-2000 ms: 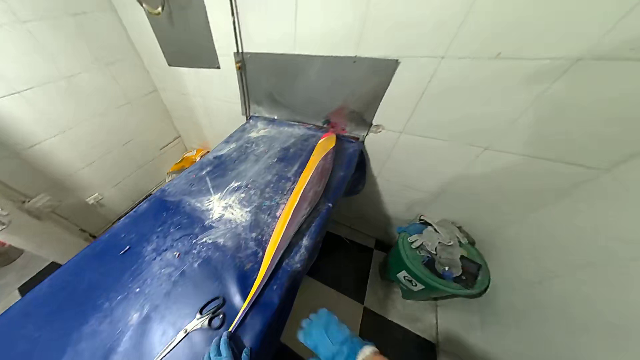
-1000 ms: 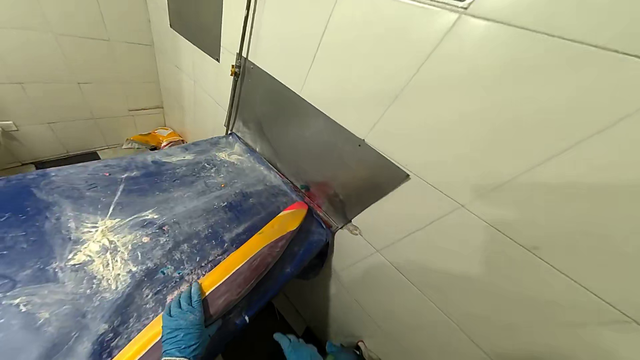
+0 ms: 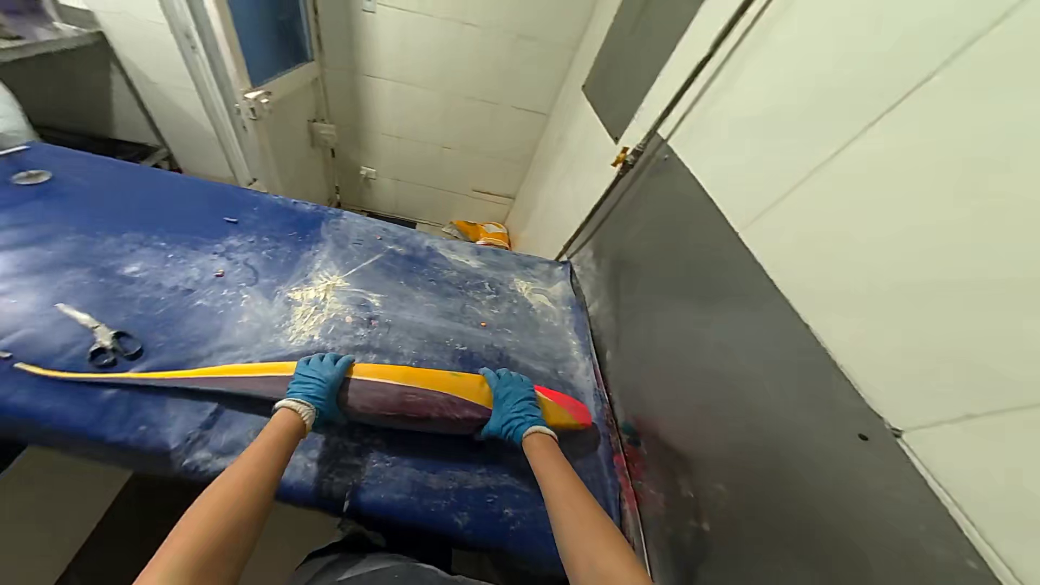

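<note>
A long tapered roll of soft, dough-like material [image 3: 414, 400], yellow along its top, dark purple along its near side and red at the right end, lies along the near edge of the blue-covered table. My left hand [image 3: 319, 388], in a blue glove, grips it around the middle. Near the thick right end, my right hand [image 3: 513, 405], gloved alike, is closed over it, with the red tip beyond. The thin yellow tail runs left. Above that tail rest scissors [image 3: 104, 337] with black handles, touched by neither hand. The palms and the roll's underside are hidden.
White powder and small crumbs mark the blue table cover [image 3: 439, 301]. A grey metal panel [image 3: 731, 390] borders the table at the right. A yellow bag [image 3: 481, 233] lies beyond the far edge. A small round dish [image 3: 31, 177] sits at the far left, and a door [image 3: 276, 106] stands behind.
Both hands are now on the roll; one second ago one hand lay on it and the other was below the table edge. The view has swung left.
</note>
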